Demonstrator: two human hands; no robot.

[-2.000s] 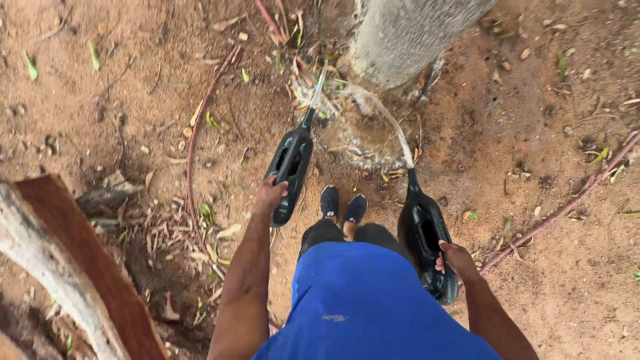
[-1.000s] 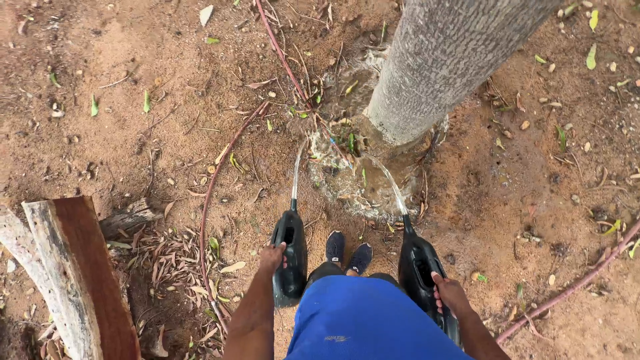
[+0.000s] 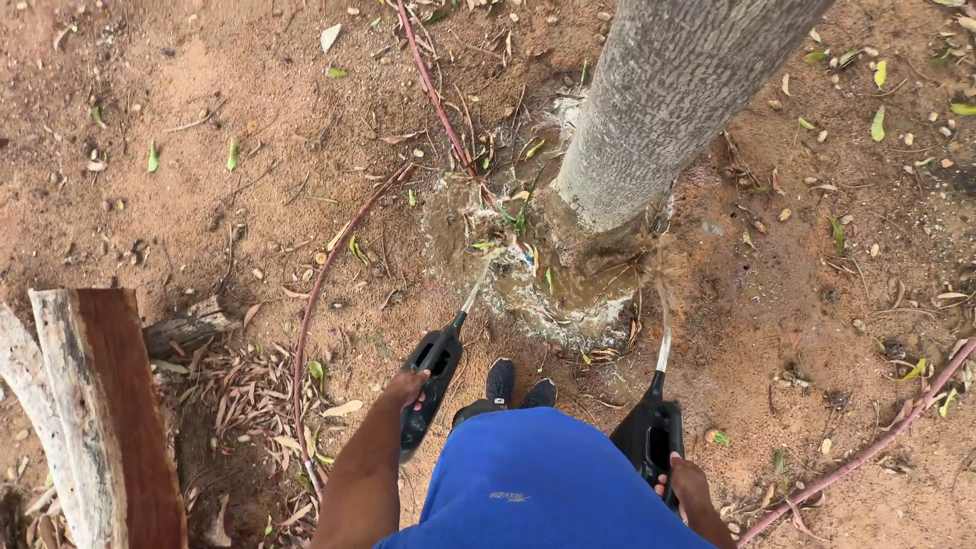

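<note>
My left hand (image 3: 408,387) grips the handle of a black plastic watering can (image 3: 431,385), tilted with its spout toward the tree. A stream of water (image 3: 474,291) falls from it onto the wet ground left of the trunk. On the right, my right hand (image 3: 680,482) is closed round the handle of a second black watering can (image 3: 653,435). Its water stream (image 3: 665,328) lands by the right side of the base of the tree trunk (image 3: 648,130). Muddy, foamy water (image 3: 564,305) lies around the trunk's foot.
A reddish hose (image 3: 435,91) runs to the puddle, and another length (image 3: 313,305) curves down on the left. More hose (image 3: 884,438) crosses the lower right. A split log (image 3: 99,412) stands at lower left, beside dry leaves (image 3: 252,389). My shoes (image 3: 500,381) are just below the puddle.
The left can's stream has shifted lower on the puddle's left side, and its spout now tilts rightward. The right stream has moved to the right side of the trunk's base. The view has shifted.
</note>
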